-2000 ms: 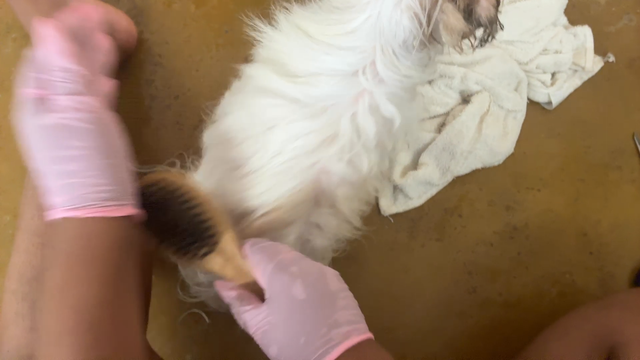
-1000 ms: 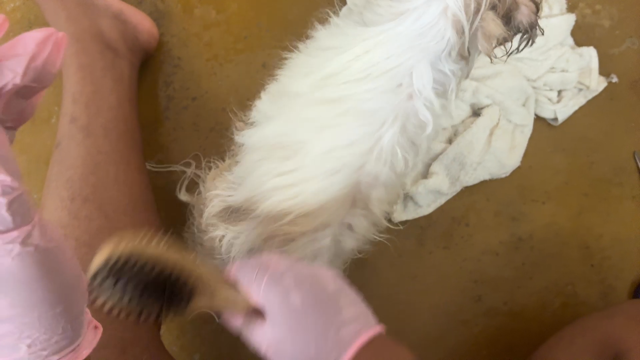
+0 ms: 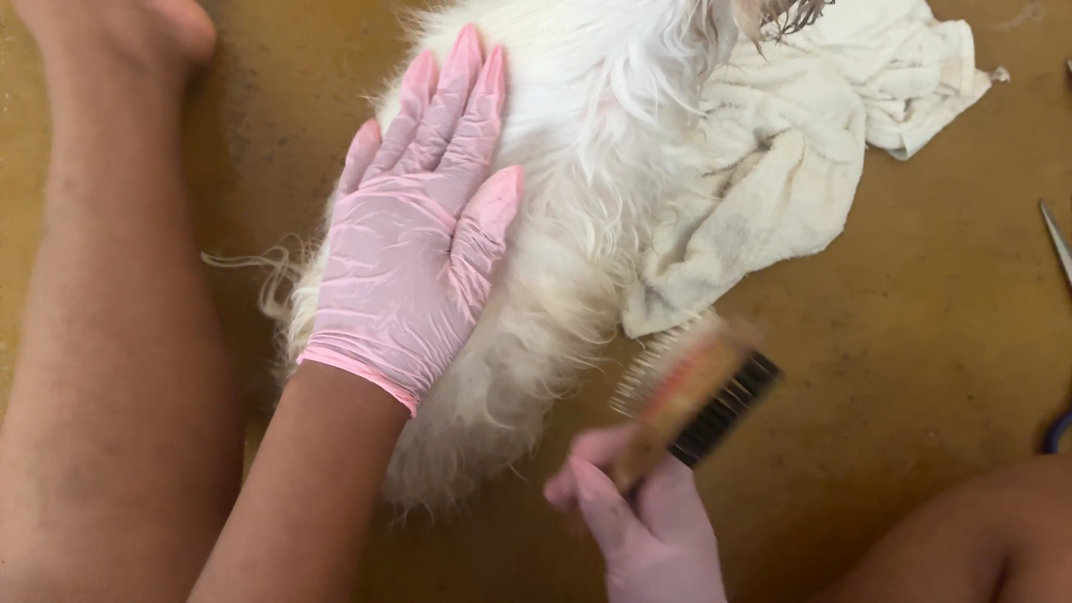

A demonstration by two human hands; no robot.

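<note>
A long-haired white dog (image 3: 561,209) lies across the upper middle of the head view, its head end cut off by the top edge. My left hand (image 3: 410,243), in a pink glove, rests flat on the dog's back with the fingers extended and holds nothing. In my right hand (image 3: 645,511), gloved the same way, is the wooden handle of a double-sided grooming brush (image 3: 691,389). Pin bristles show on its left side and dark bristles on its right. The brush is blurred and stands just right of the dog's hindquarters, near the towel's lower corner.
A crumpled white towel (image 3: 779,193) lies beside the dog on the brown floor (image 3: 904,352). At the right edge are a pointed metal blade (image 3: 1058,239) and part of a dark blue handle (image 3: 1057,431). My bare legs flank the space, one at left (image 3: 126,293), one at lower right (image 3: 963,536).
My left hand has come from the left edge onto the dog's back. My right hand has moved right with the brush, from the dog's rear end to its right side.
</note>
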